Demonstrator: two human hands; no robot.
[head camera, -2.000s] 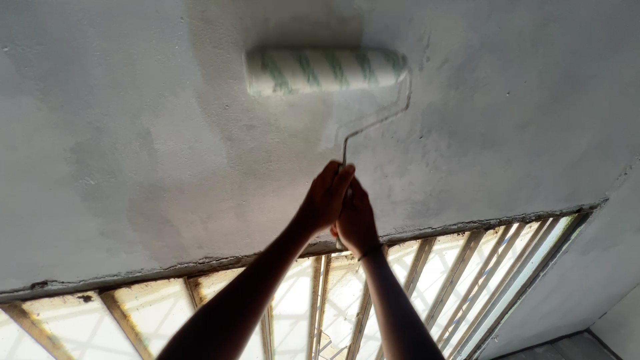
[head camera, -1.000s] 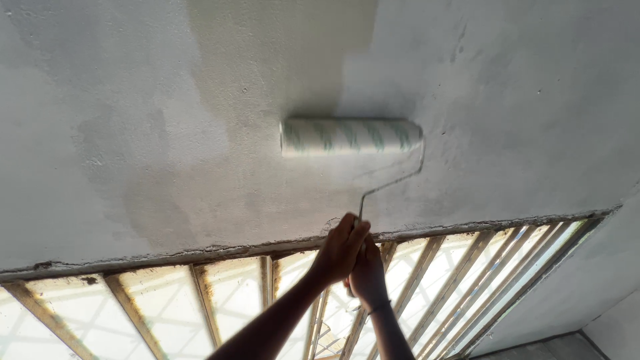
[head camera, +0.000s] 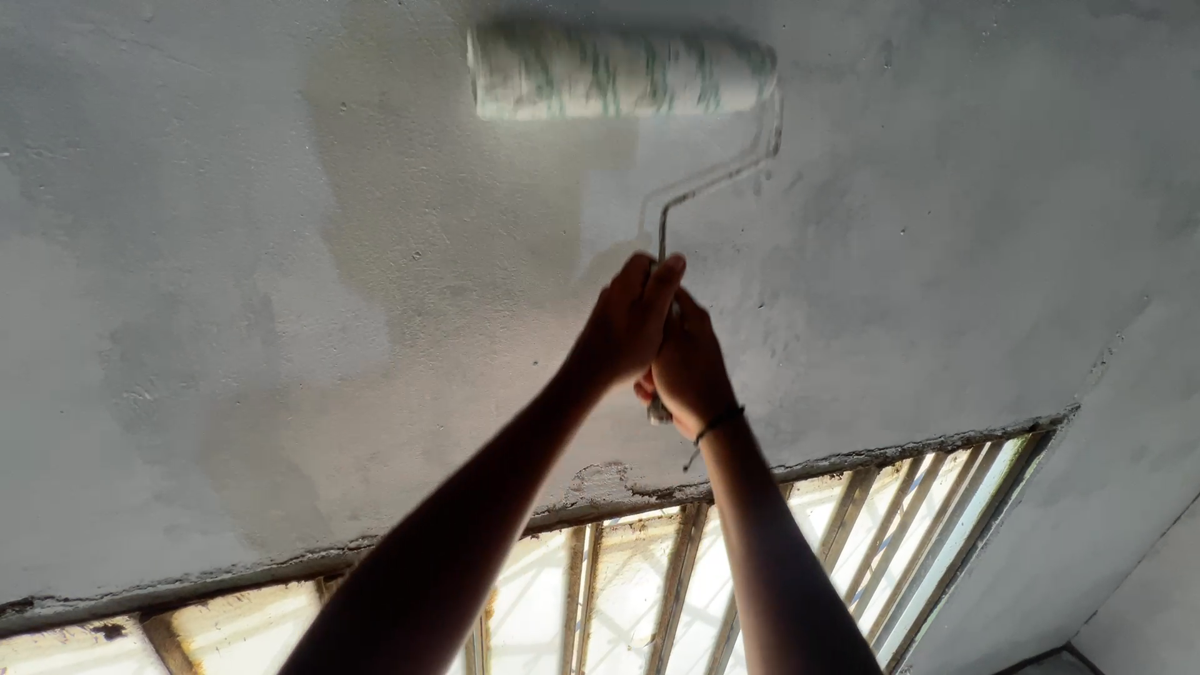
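Note:
A paint roller with a white, green-marked sleeve (head camera: 623, 73) lies against the grey wall (head camera: 872, 234) at the top of the view, slightly blurred. Its bent wire frame (head camera: 717, 178) runs down from the sleeve's right end to the handle (head camera: 659, 411), whose lower end shows beneath my hands. My left hand (head camera: 633, 319) is closed around the upper part of the handle. Just below and to the right, my right hand (head camera: 689, 366) grips it too, the two hands touching. A dark cord bracelet (head camera: 717, 427) circles my right wrist. Most of the handle is hidden by my fingers.
Below the wall runs a window with rusty metal bars (head camera: 677, 591) and bright panes, its upper edge (head camera: 844, 459) rough and chipped. Darker, damp-looking patches (head camera: 450, 216) mark the wall's left and middle. At the lower right another wall surface (head camera: 1041, 553) meets a corner.
The roller, with both hands on its handle, went down the wall nearer the window, then back up. My grip stays the same.

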